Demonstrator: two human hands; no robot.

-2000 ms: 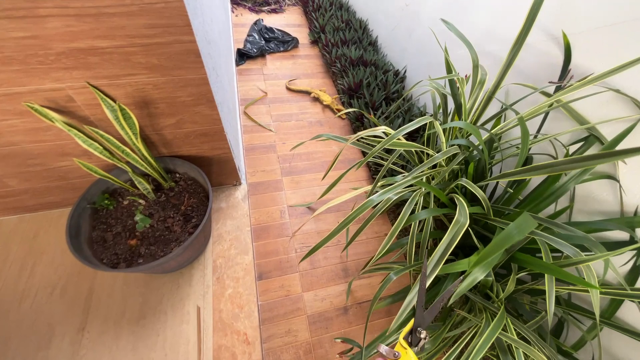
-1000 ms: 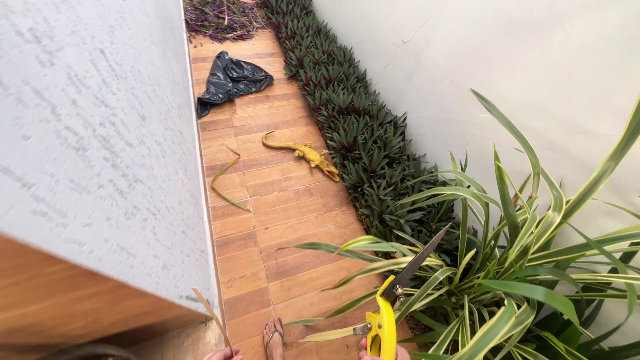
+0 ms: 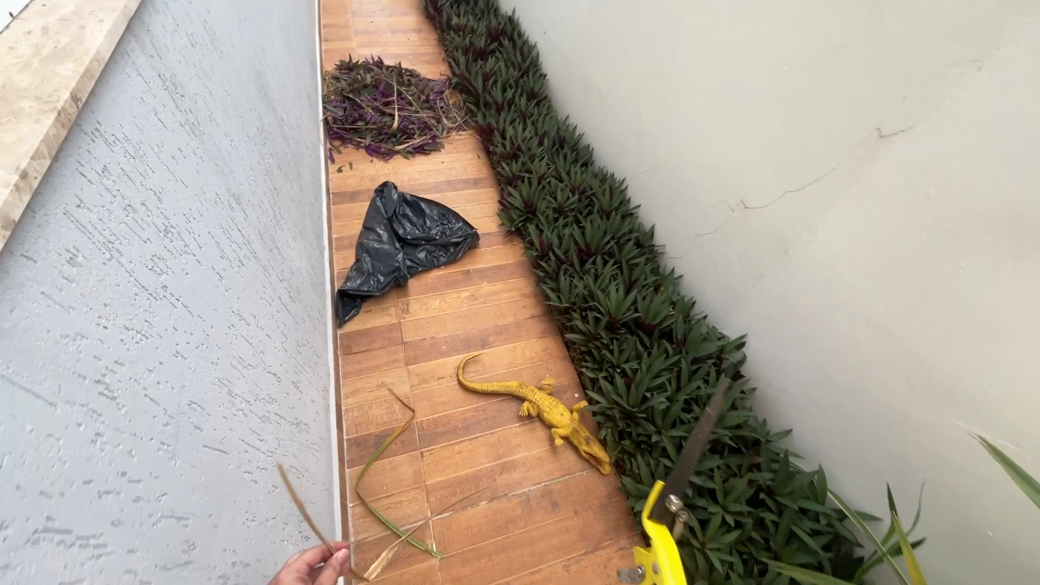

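At the bottom left, my left hand (image 3: 315, 565) pinches a long dry leaf (image 3: 302, 505) between thumb and fingers. Yellow-handled garden shears (image 3: 665, 540) rise from the lower edge, right of centre, their dark blade pointing up over the plant border. My right hand is out of view below. On the tiles between them lie a bent green and brown leaf (image 3: 375, 487) and a yellow toy crocodile (image 3: 552, 410), its head beside the border. Farther up the path, a crumpled black plastic bag (image 3: 406, 240) rests on the tiles.
A heap of purple and green plant cuttings (image 3: 390, 110) lies across the path's far part. A textured grey wall (image 3: 187, 284) bounds the left side. Dense dark-green plants (image 3: 617, 268) line the right, against a pale wall (image 3: 796, 203). Striped long leaves (image 3: 894, 528) reach in at the lower right.
The view has moved forward along the path; the potted snake plant seen two seconds ago is out of frame. My right hand, at the shears one second ago, has left the view.
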